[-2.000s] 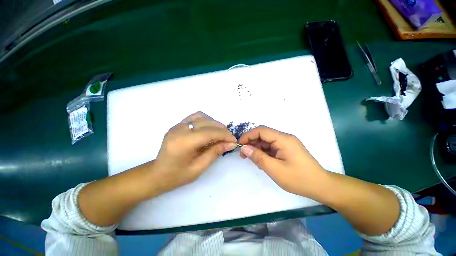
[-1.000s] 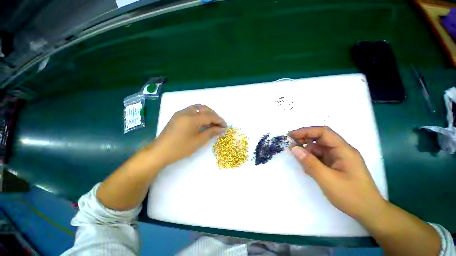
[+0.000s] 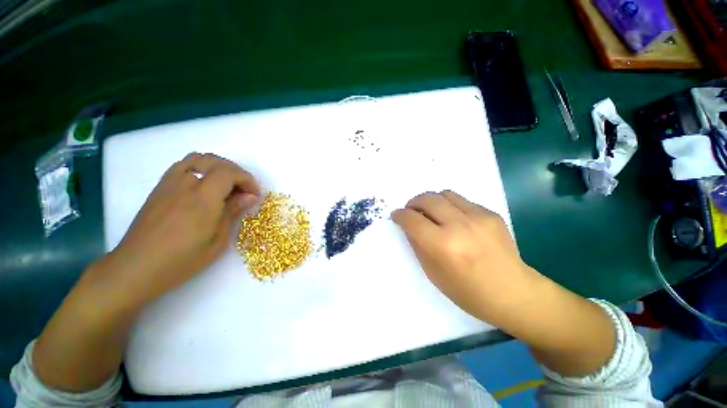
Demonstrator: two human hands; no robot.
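A round pile of gold-coloured small parts [image 3: 277,237] and a smaller uneven pile of dark small parts [image 3: 347,226] lie on the white board [image 3: 311,319]. My left hand [image 3: 191,215] is at the upper left edge of the gold pile, fingertips together; whether they pinch a part cannot be seen. My right hand [image 3: 458,247] is just right of the dark pile, thumb and fingertips together near the board; anything between them is too small to tell. Sparse dark specks [image 3: 365,141] lie near the board's top.
Two small clear bags [image 3: 56,195] lie left of the board. A black smartphone [image 3: 502,80], tweezers [image 3: 562,103] and crumpled white paper [image 3: 612,147] lie to the right. A purple packet [image 3: 636,22] is on a wooden tray [image 3: 638,60]. A black device with a knob [image 3: 685,231] is far right.
My hands met at the centre two seconds ago and have since parted, the left to the gold pile. The right fingers have closed further since one second ago. The camera view has shifted.
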